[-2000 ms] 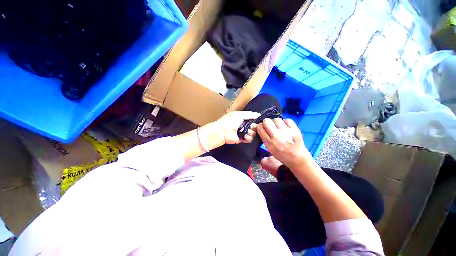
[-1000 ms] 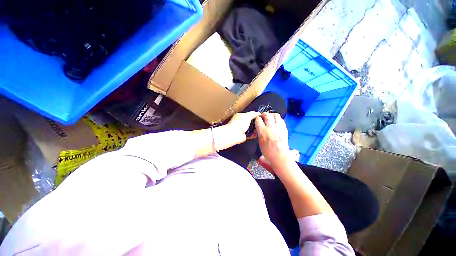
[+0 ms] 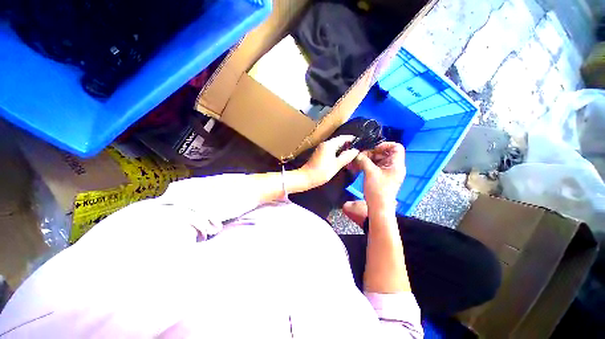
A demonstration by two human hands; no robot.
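Observation:
A looped black cable bundle [image 3: 366,135] is held over the lap at the centre of the view, against the dark trouser knee. My left hand [image 3: 328,161] is closed around the near side of the bundle. My right hand [image 3: 383,167] is at the bundle's right side with its fingertips bent together; whether they pinch a cable end or a tie is too small to tell. The large blue supply crate [image 3: 123,118] at upper left is heaped with tangled black cables [image 3: 99,46].
A brown open carton [image 3: 265,119] with dark grey cloth stands between the supply crate and a lighter blue receiving crate [image 3: 431,159] with dark bundles inside. Another brown carton [image 3: 524,258] is at lower right. Clear plastic bags [image 3: 557,175] lie at the right.
The looped bundle shows more above my left hand. My right hand has turned, moved slightly right and away from my left hand. The view has shifted slightly.

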